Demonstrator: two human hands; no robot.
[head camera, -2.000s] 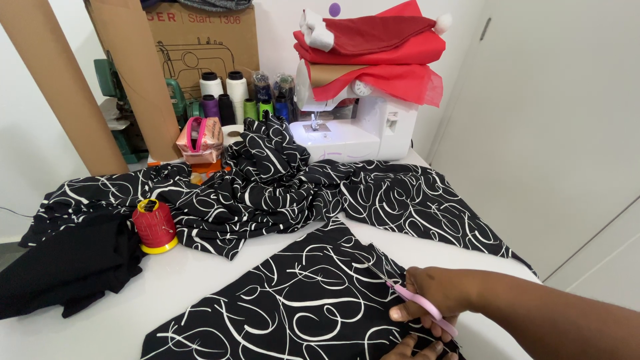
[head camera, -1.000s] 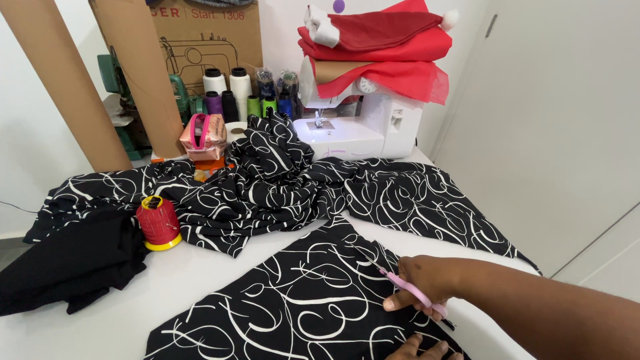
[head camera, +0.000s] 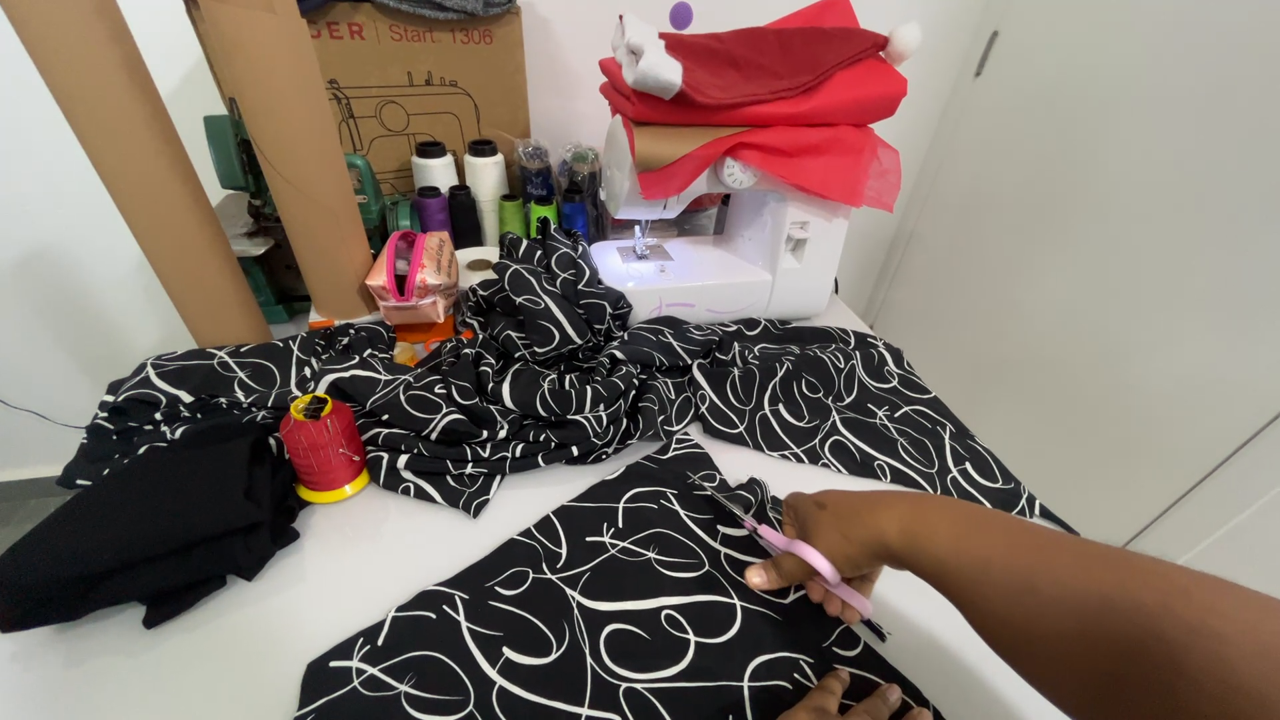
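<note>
My right hand (head camera: 830, 550) is closed around the pink handles of a pair of scissors (head camera: 800, 553). The blades point up and left over the right edge of a black fabric piece with white swirls (head camera: 620, 590), where a narrow strip curls up beside them. At the bottom edge, my left hand (head camera: 850, 700) lies with its fingers on the same piece; the rest of it is out of view. Behind the piece, more of the patterned fabric (head camera: 560, 370) is heaped across the white table (head camera: 250, 620).
A red thread cone (head camera: 325, 450) with pins stands beside folded plain black fabric (head camera: 150, 520). Behind are a shiny pouch (head camera: 415, 280), several thread cones (head camera: 485, 185), cardboard tubes (head camera: 290, 150) and a sewing machine (head camera: 720, 265) with red fabric (head camera: 760, 90) on top.
The scissors in my right hand have moved a little up and left along the fabric's edge since two seconds ago. My left hand stays on the fabric near the bottom.
</note>
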